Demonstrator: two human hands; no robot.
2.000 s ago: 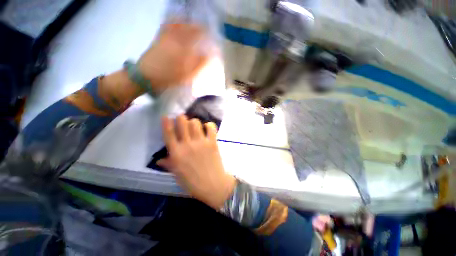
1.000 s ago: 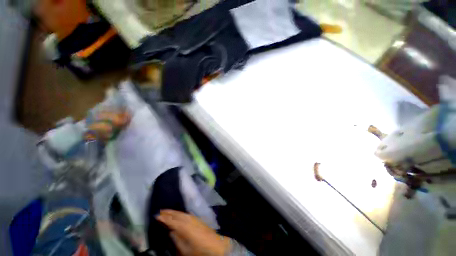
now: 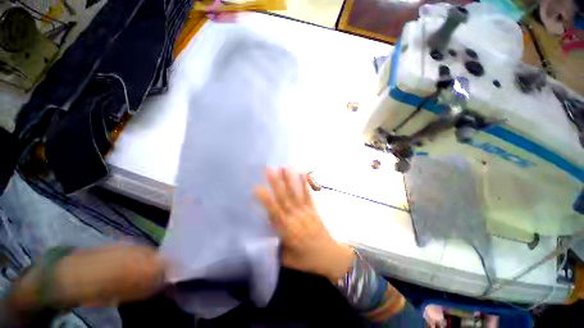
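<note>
A long light grey panel [image 3: 224, 147] lies on the white table left of the needle, its near end hanging over the front edge with a dark side showing. My right hand [image 3: 301, 221] lies spread at the panel's right edge, fingers apart. My left hand [image 3: 131, 272] is blurred at the panel's near left corner; its grip is unclear. A small grey quilted panel [image 3: 448, 198] lies right of the needle under the machine arm. The presser foot area [image 3: 394, 147] of the white sewing machine [image 3: 461, 57] has no panel under it.
Dark cut pieces [image 3: 77, 141] are layered along the table's left side. A yellow-orange item [image 3: 256, 5] is at the far edge. A blue basket [image 3: 512, 317] with pink spools [image 3: 438, 315] is below the table at lower right. A thread crosses the table edge at right.
The long grey panel has come from the lap onto the table. My right hand has moved up onto the table beside it; my left hand is now near its lower end. The view has turned right.
</note>
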